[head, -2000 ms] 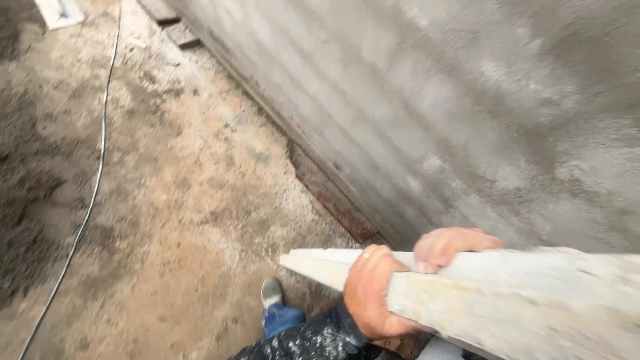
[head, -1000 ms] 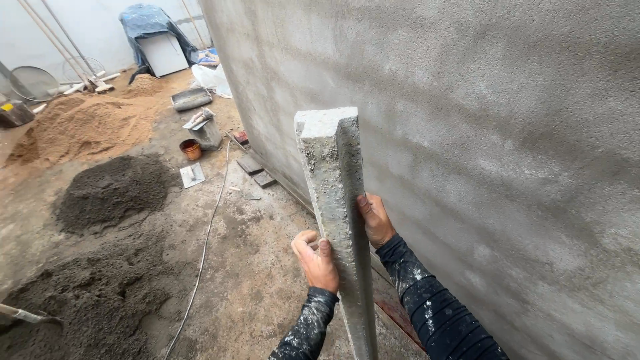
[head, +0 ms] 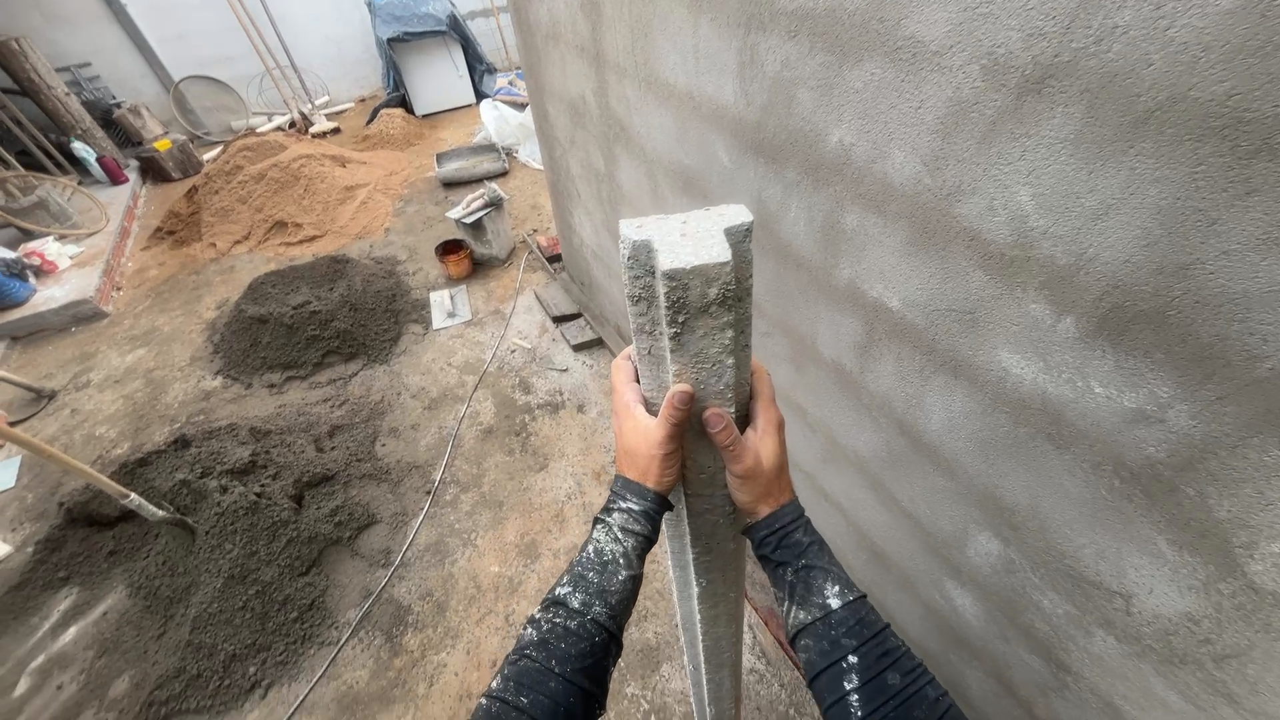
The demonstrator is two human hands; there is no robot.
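A long grey concrete post [head: 708, 330] with grooved sides stands roughly upright in front of me, its rough top end toward the camera. My left hand [head: 652, 430] grips its left side, the thumb lying on the near face. On the opposite side my right hand [head: 750, 445] holds it at about the same height, thumb also on the near face. The post's foot is out of view below. Just right of the post rises a rendered grey wall [head: 960, 300]. Both my sleeves are dark and spattered with white.
Wet mortar heaps [head: 315, 315] and a sand pile [head: 290, 190] lie to the left. A hoe [head: 130, 500] rests in the nearer mortar. A cable [head: 440, 470] crosses the floor. Near the wall are a bucket [head: 454, 258], a plastering trowel [head: 450, 306] and flat blocks [head: 565, 310].
The post has gone from lying slanted across the view to roughly upright. Both hands have stayed on it; the left hand's thumb now lies on the near face. The view has swung up toward the yard.
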